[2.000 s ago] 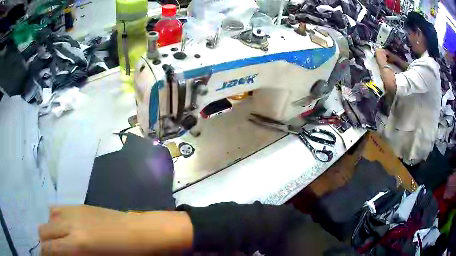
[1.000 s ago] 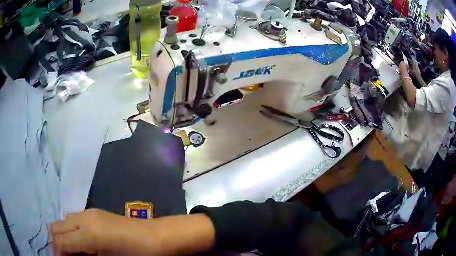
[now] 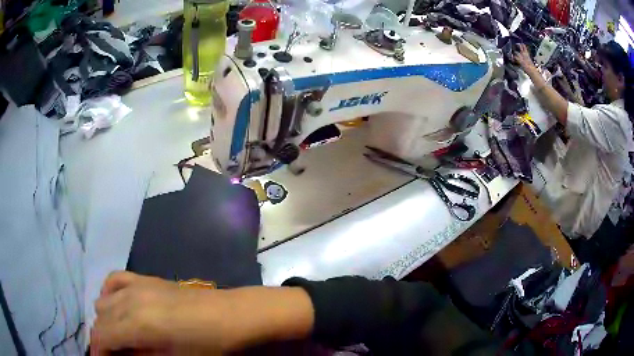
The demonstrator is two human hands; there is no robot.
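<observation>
A dark grey fabric panel [image 3: 194,233] lies on the machine table, its top corner at the needle area [image 3: 238,179] of the white sewing machine [image 3: 361,90]. The orange edge of a badge [image 3: 197,284] shows on the panel just above my forearm, which hides the rest. My right hand [image 3: 132,316] reaches across from the right, over the panel's lower left part, beside the stack of pale pieces [image 3: 31,222]. Its fingertips are hidden or blurred, so I cannot tell if they grip anything. My left hand is not in view.
Black-handled shears [image 3: 452,191] lie on the table right of the needle. A yellow-green bottle [image 3: 205,52] and a red container [image 3: 260,21] stand behind the machine. Dark bundles [image 3: 549,299] lie at lower right. A person in a pale shirt [image 3: 591,153] works at the right.
The view has shifted, then steadied. My right hand has moved slightly right and up, and my forearm now covers most of the badge. The other person has raised an arm.
</observation>
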